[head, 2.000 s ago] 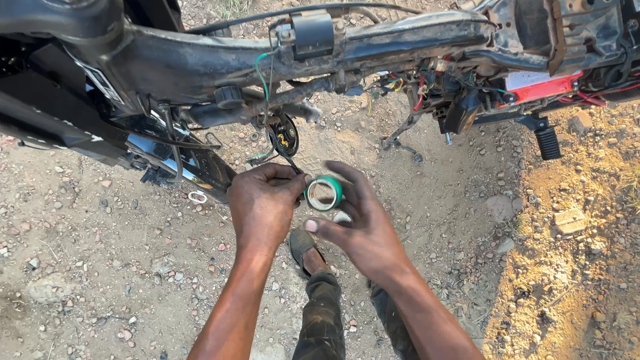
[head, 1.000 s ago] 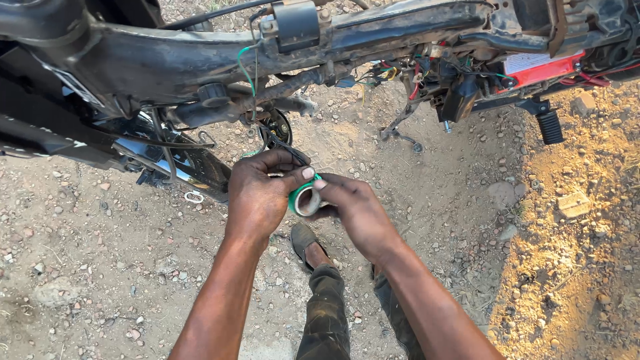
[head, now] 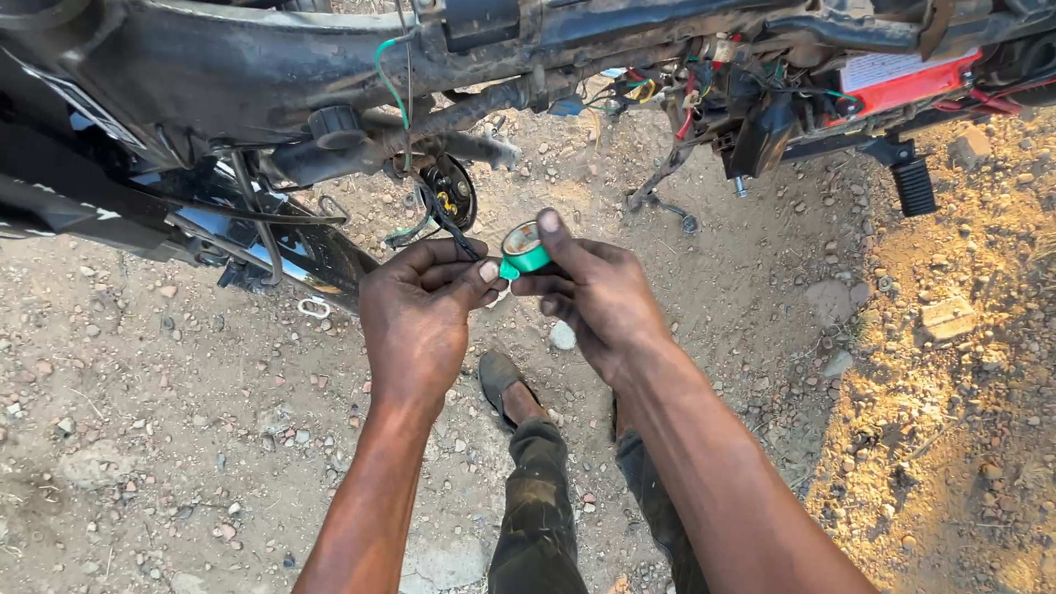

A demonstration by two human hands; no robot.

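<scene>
My left hand (head: 429,305) pinches the end of a black wire bundle (head: 441,216) between thumb and fingers. The bundle comes down from the motorcycle frame (head: 272,62). Green tape sits at my left thumb tip, joined to the roll of green electrical tape (head: 528,250). My right hand (head: 590,289) holds that roll between thumb and fingers, just right of my left fingertips. The roll is tilted, its pale core facing up. How far the tape goes around the wires is hidden by the fingers.
A red battery (head: 907,87) sits in the frame at upper right, near loose coloured wires (head: 643,89). A rubber footpeg (head: 914,186) juts out below it. A round part with yellow pieces (head: 448,194) hangs behind the wires. Stony ground (head: 206,429) and my shoe (head: 503,384) lie below.
The tape roll and my right hand have shifted about the wire end, and the roll has tilted. My left hand keeps its pinch on the wires. The view has moved slightly.
</scene>
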